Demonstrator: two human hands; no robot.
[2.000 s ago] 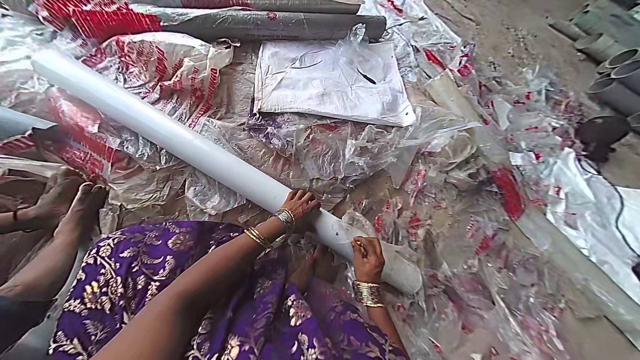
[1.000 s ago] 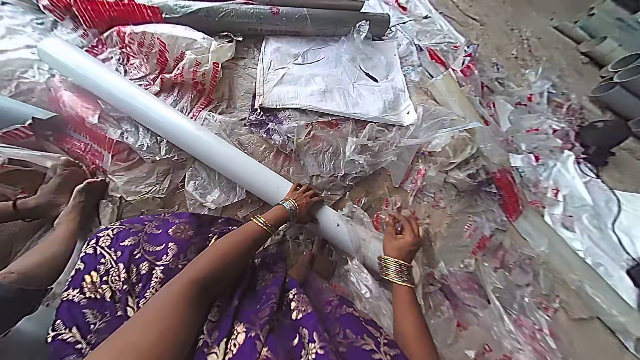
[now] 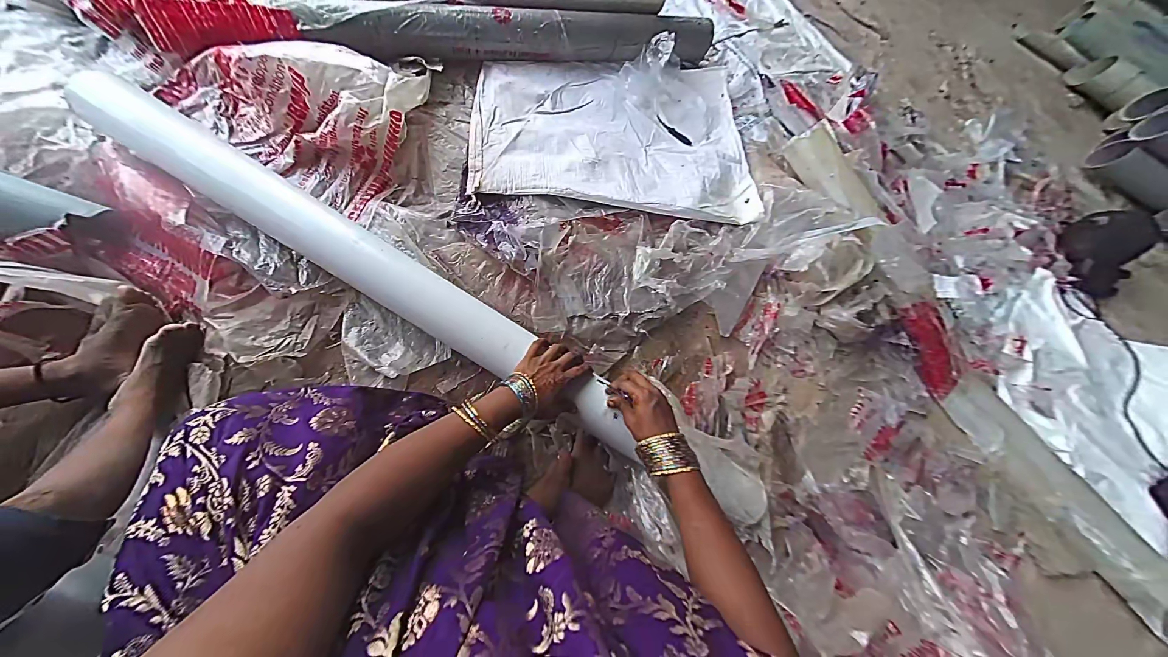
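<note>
A long pale grey-white pipe point(image 3: 319, 239) runs diagonally from the upper left to the lower middle, its near end inside clear plastic film point(image 3: 730, 456). My left hand point(image 3: 550, 372) lies over the top of the pipe, fingers curled around it. Just right of it, my right hand point(image 3: 641, 401) has its fingertips pinched together at the pipe's surface. A small thin thing shows at those fingertips, too small to name. Bangles are on both wrists. My bare feet point(image 3: 570, 474) are beneath the pipe, partly hidden.
Torn plastic wrapping point(image 3: 849, 447) litters the ground. A folded white sheet point(image 3: 611, 137) lies beyond the pipe, below grey pipes point(image 3: 520, 35). Another wrapped pipe point(image 3: 1049, 465) slants along the right. Pipe ends point(image 3: 1127, 169) are stacked upper right. Another person's feet point(image 3: 123, 356) are at left.
My right hand has moved left along the pipe, toward my left hand, and its fingers have come down to the surface. The left hand stays on the pipe.
</note>
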